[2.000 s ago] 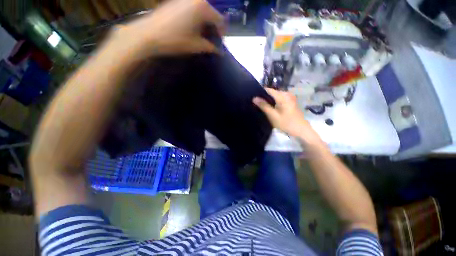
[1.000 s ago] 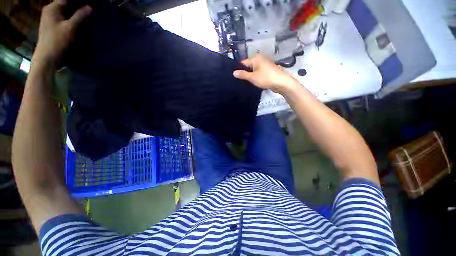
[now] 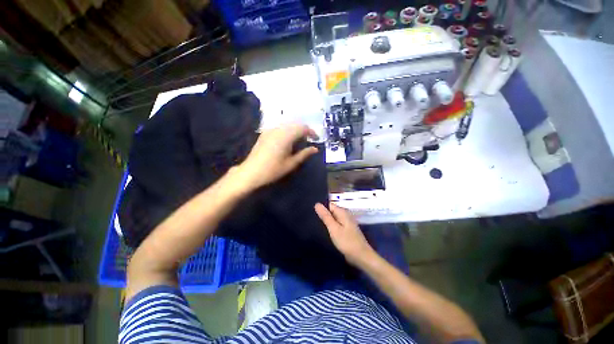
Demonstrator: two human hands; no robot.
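Observation:
The large black garment body (image 3: 195, 148) lies bunched on the white table left of the needle and hangs over the front edge towards my lap. My left hand (image 3: 279, 156) lies on the cloth, its fingertips close to the presser foot and needle area (image 3: 345, 124) of the overlock machine (image 3: 404, 67). My right hand (image 3: 342, 228) is lower, at the cloth's right edge by the table front, with its thumb and fingers on the fabric. The cloth's right edge runs up to the presser foot; whether it is under the foot is hidden.
Blue crates (image 3: 202, 269) are below the table's left front. Thread cones (image 3: 495, 70) stand behind the machine. A red-yellow object (image 3: 444, 111) and dark snips (image 3: 464, 124) are at its right. A brown cushioned seat (image 3: 582, 299) is at lower right.
My left hand has come from the far upper left to the needle area. The raised cloth is now down on the table. My right hand is lower on the cloth's edge. The view has shifted.

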